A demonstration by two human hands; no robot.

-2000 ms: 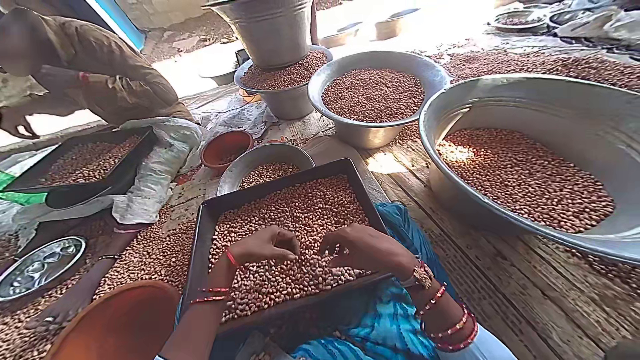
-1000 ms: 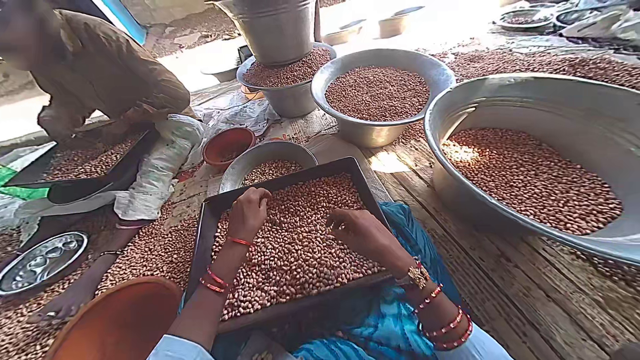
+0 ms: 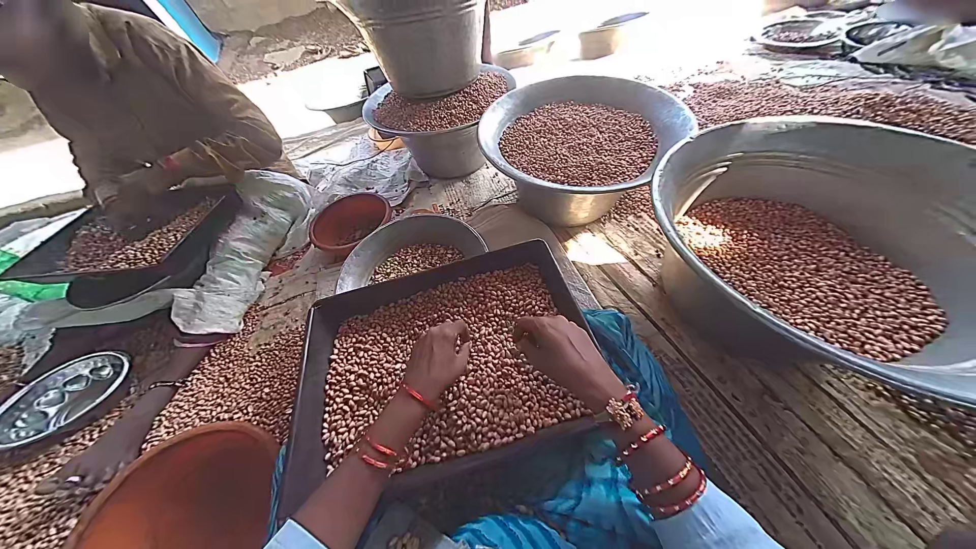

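Observation:
A black rectangular tray [image 3: 305, 412] rests on my lap, filled with a layer of reddish-brown nuts or seeds [image 3: 465, 404]. My left hand [image 3: 440, 354] is over the middle of the layer, fingers bent together; whether a nut is between the fingertips is too small to tell. To its right, a short gap away, my right hand [image 3: 560, 354] touches or hovers just above the nuts, its fingers curled and partly hidden by the hand. Bangles circle both wrists. A small metal bowl [image 3: 354, 271] holding paler nuts stands right behind the tray.
Metal basins of nuts stand behind [image 3: 679, 126] and at right [image 3: 770, 316]. An orange bowl [image 3: 183, 488] is at front left, a terracotta bowl [image 3: 328, 248] farther back. At left, a person [image 3: 168, 99] works over another black tray [image 3: 221, 206]. Loose nuts cover the floor between us.
My left hand has come from the tray's far left part toward its middle, nearer my right hand. The person at left, more upright two seconds ago, now leans over their tray.

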